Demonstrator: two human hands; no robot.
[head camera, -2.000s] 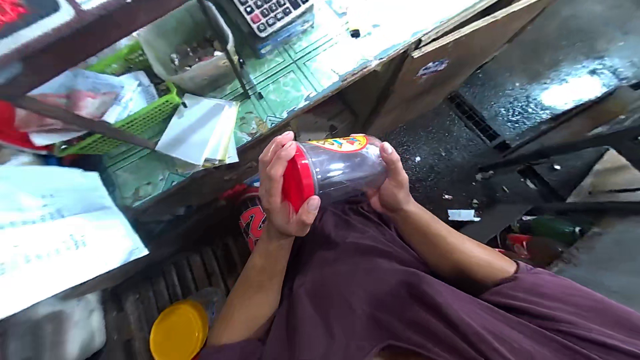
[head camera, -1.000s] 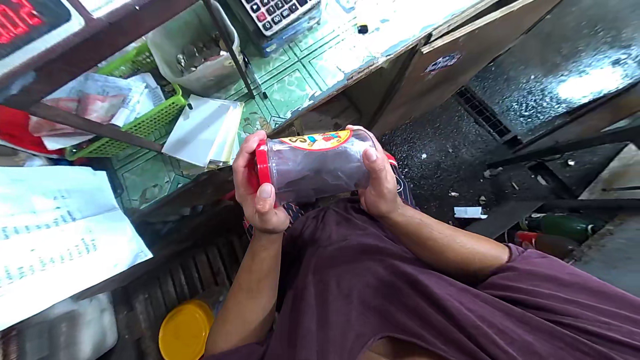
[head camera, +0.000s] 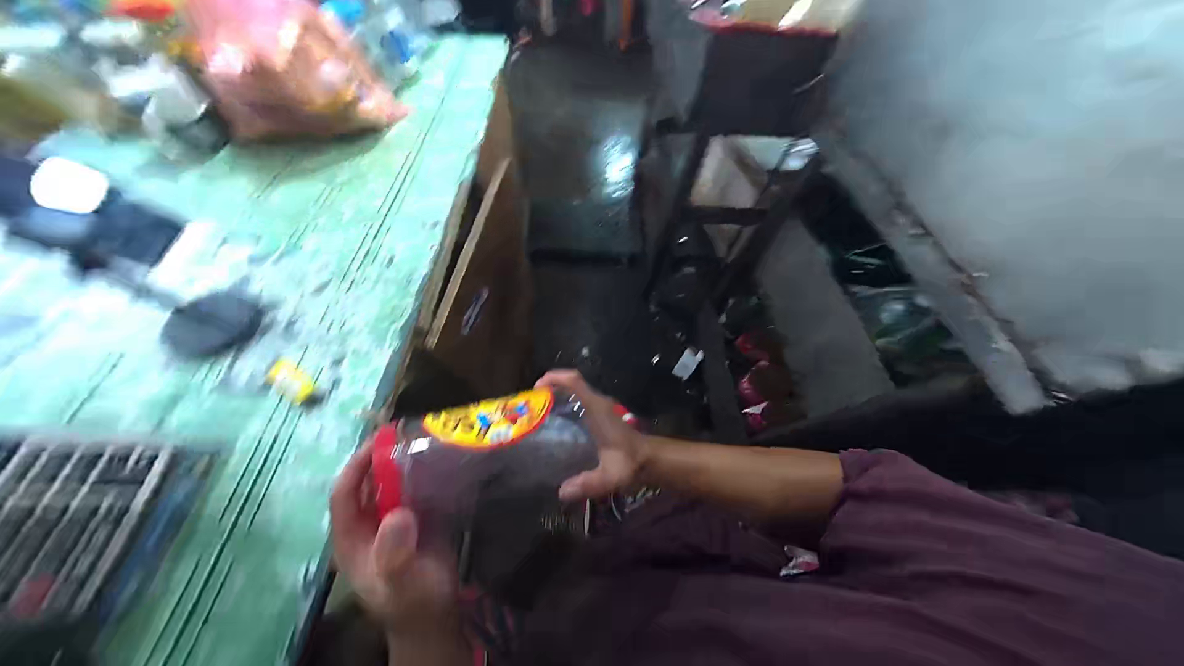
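A clear plastic jar (head camera: 499, 472) with a red screw lid (head camera: 387, 472) and a yellow label lies sideways above my lap. My left hand (head camera: 393, 546) grips it at the lid end, thumb toward me. My right hand (head camera: 601, 444) holds the other end, fingers over the top. The jar looks dark and see-through, and whether anything is inside cannot be told. The lid sits on the jar's left end, close to the edge of the green tabletop (head camera: 370, 305). The view is blurred by motion.
On the tabletop are a pink plastic bag (head camera: 287, 79), a calculator (head camera: 79, 518), a dark round object (head camera: 213, 322) and a small yellow item (head camera: 292, 380). A dark stool-like frame (head camera: 731, 217) and a pale slanted surface (head camera: 1008, 185) stand to the right over the dark floor.
The view has swung strongly, bringing in the pink bag and more of the tabletop. Both hands still hold the jar, and its lid is now beside the table edge.
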